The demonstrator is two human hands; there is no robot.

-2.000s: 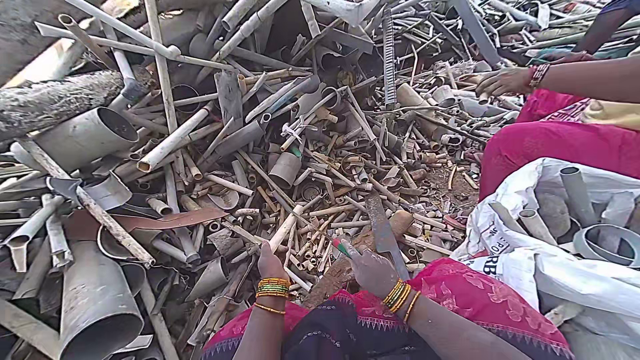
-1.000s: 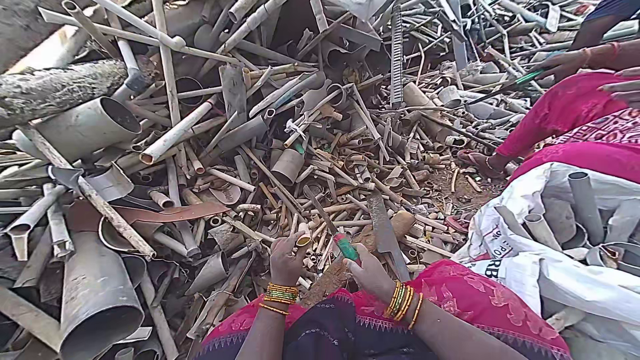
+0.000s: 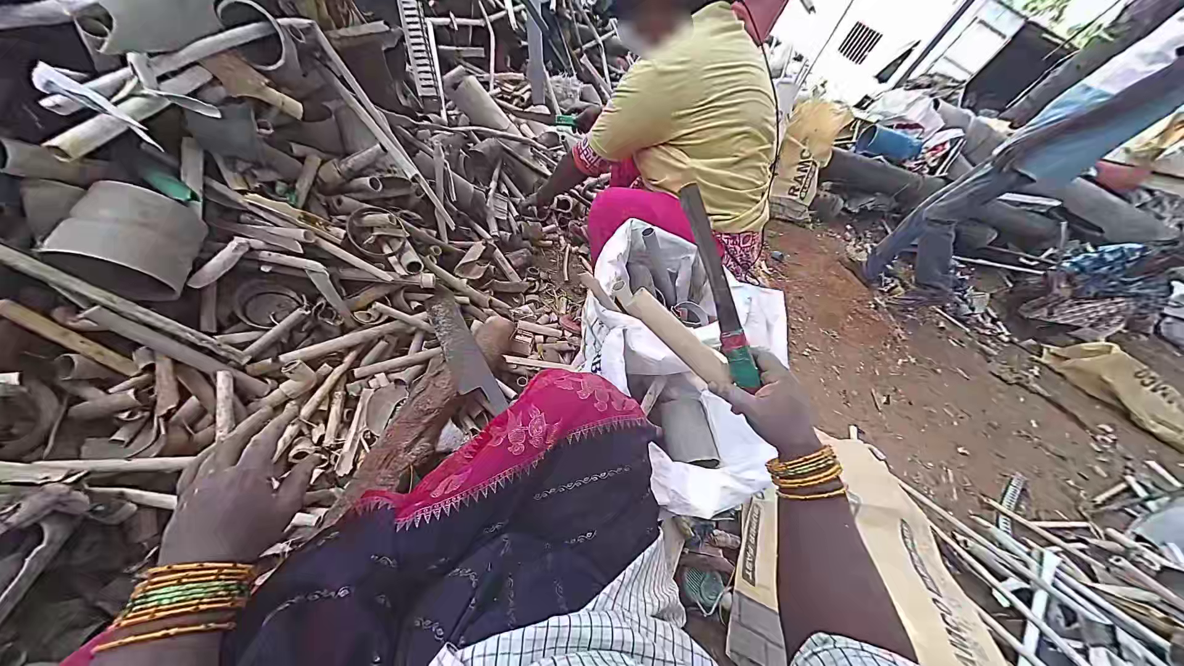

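Note:
My right hand (image 3: 777,407) grips the green and red handle of a long dark blade (image 3: 710,268), which points up, and also a short cream plastic pipe piece (image 3: 673,335) beside it. Both are over a white woven sack (image 3: 777,319) holding pipe pieces, among them a wide grey one (image 3: 689,430). My left hand (image 3: 236,499), its fingers spread, rests at the near edge of the heap of pipe scraps (image 3: 370,351) and appears to hold nothing. A wide metal blade (image 3: 460,350) stands against a wooden log (image 3: 416,430) between my hands.
A person in a yellow top (image 3: 708,111) sits beyond the sack, reaching into the heap. A large grey pipe section (image 3: 129,239) lies at left. Flattened printed sacks (image 3: 925,555) and a pile of thin pipes (image 3: 1064,573) are at right, beside bare soil.
The view has swung right. My right hand has moved over to the white sack with the handled blade and a pipe piece. My left hand has let go of the pipe piece and moved away left.

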